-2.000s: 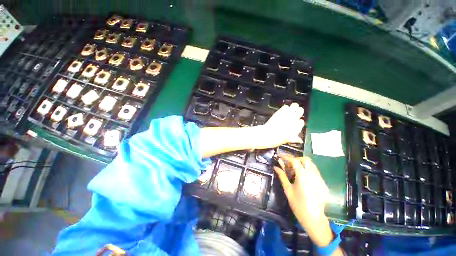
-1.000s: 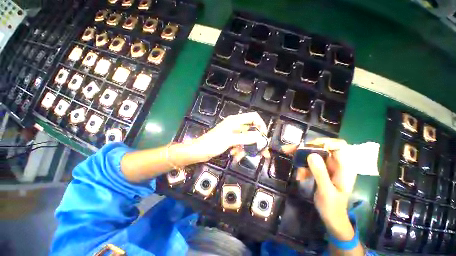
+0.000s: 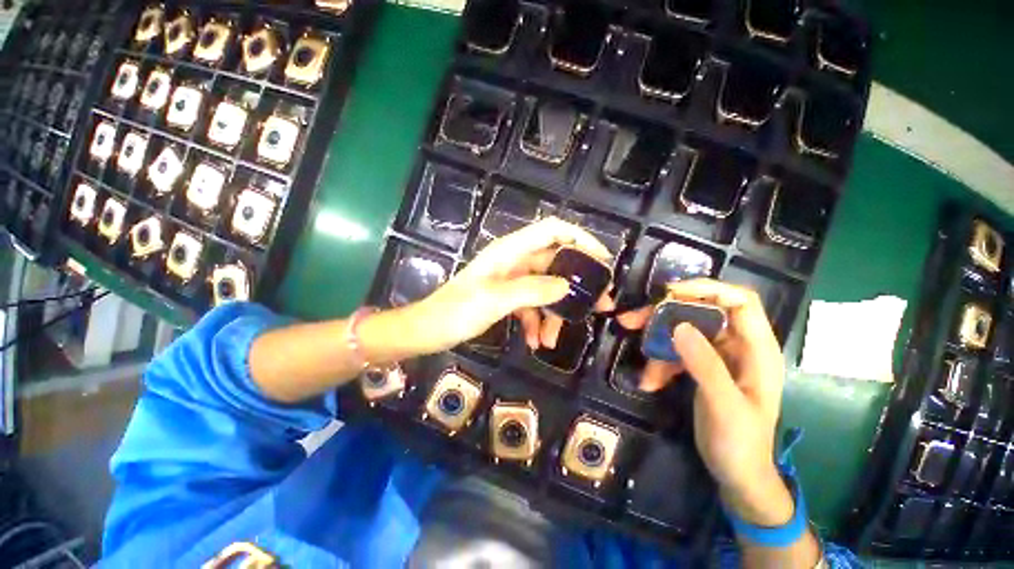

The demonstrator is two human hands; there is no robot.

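Observation:
My left hand holds a watch head with its black glass face up, small pale marks on it, over the centre tray. My right hand holds another watch head, its face dark with a bluish area under my thumb. The centre tray holds dark watches face up in most pockets. Its near row has several gold watches lying face down, showing dark round centres.
The left tray holds rows of gold and whitish watch backs, with a darker far-left tray beyond it. A white paper slip lies between the centre tray and the right tray on the green mat.
Compared with two seconds ago, my left hand has drawn back from the tray's right side. Both hands now hold watches above the tray, closer together. The view has moved nearer to the tray.

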